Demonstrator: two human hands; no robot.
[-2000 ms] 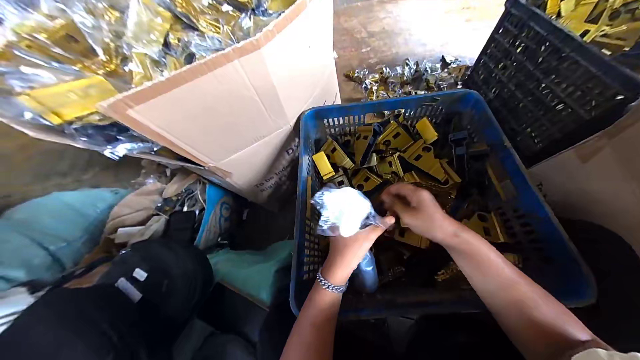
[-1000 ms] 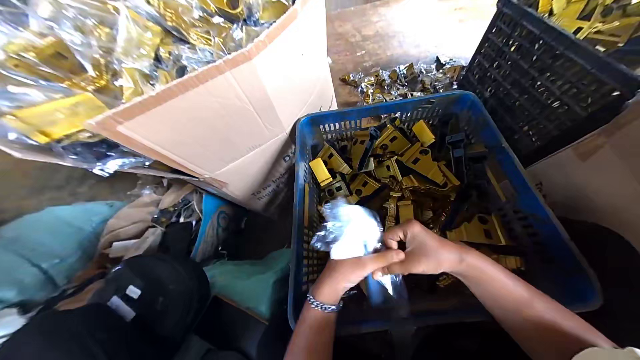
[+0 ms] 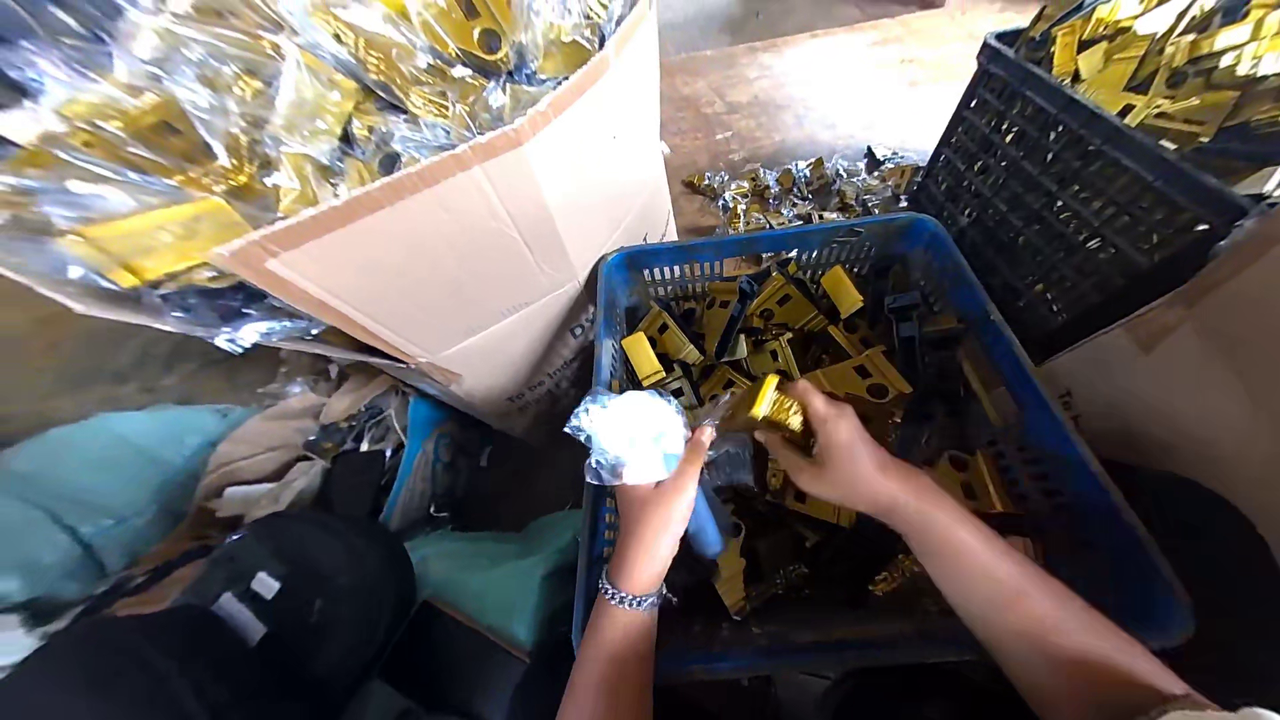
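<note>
My left hand, with a chain bracelet at the wrist, is closed around a bunch of clear plastic bags. A blue object, perhaps a handle, sticks out below that hand. My right hand grips a gold-coloured metal part between thumb and fingers, just right of the bags. Both hands are over a blue plastic crate that holds many loose gold-coloured metal brackets and some black parts. Whether the part touches the bag's mouth, I cannot tell.
At upper left stands a cardboard box full of bagged gold parts. A black plastic crate with more gold parts is at upper right. Small wrapped parts lie behind the blue crate. Teal sacks and a black cap are at left.
My right hand has moved from beside my left hand toward the brackets and now holds a gold-coloured part. My left hand still holds the plastic bags.
</note>
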